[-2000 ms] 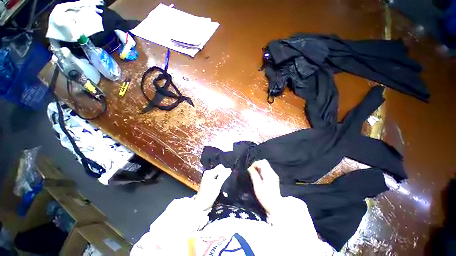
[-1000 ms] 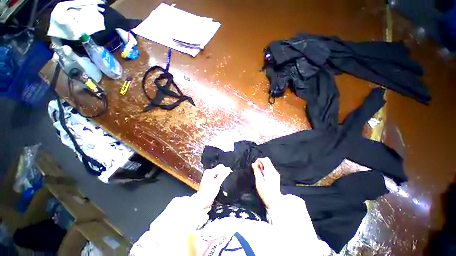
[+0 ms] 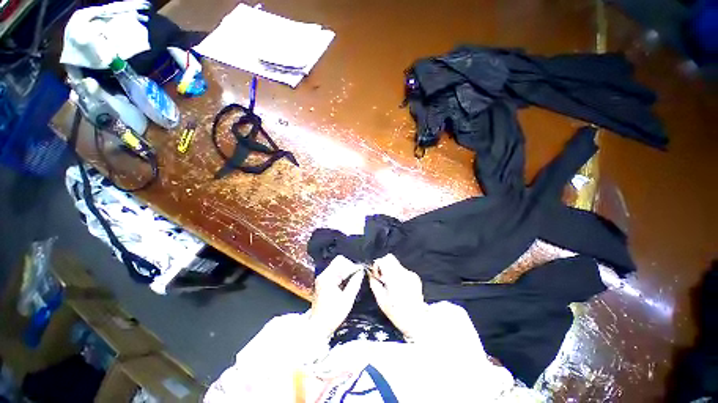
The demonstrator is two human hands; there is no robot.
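A black garment [image 3: 464, 236] lies over the near table edge, its long narrow parts spread to the right. My left hand [image 3: 338, 287] and my right hand [image 3: 394, 287] meet at its near left end, fingertips almost touching. Both hands are closed on the black cloth edge. A tiny pale glint shows between the fingertips; I cannot tell what it is. The cloth under the hands is partly hidden by them.
Another black garment [image 3: 504, 102] lies farther across the brown table [image 3: 378, 47]. A black strap [image 3: 250, 148], a yellow-and-black item [image 3: 186, 140], white papers [image 3: 268, 43], a plastic bottle [image 3: 148, 94] and a corded tool [image 3: 126, 134] are at left. Open cardboard boxes [image 3: 102, 319] stand below.
My right hand has moved left to my left hand, so the fingertips now meet at the cloth. The whole view has shifted slightly.
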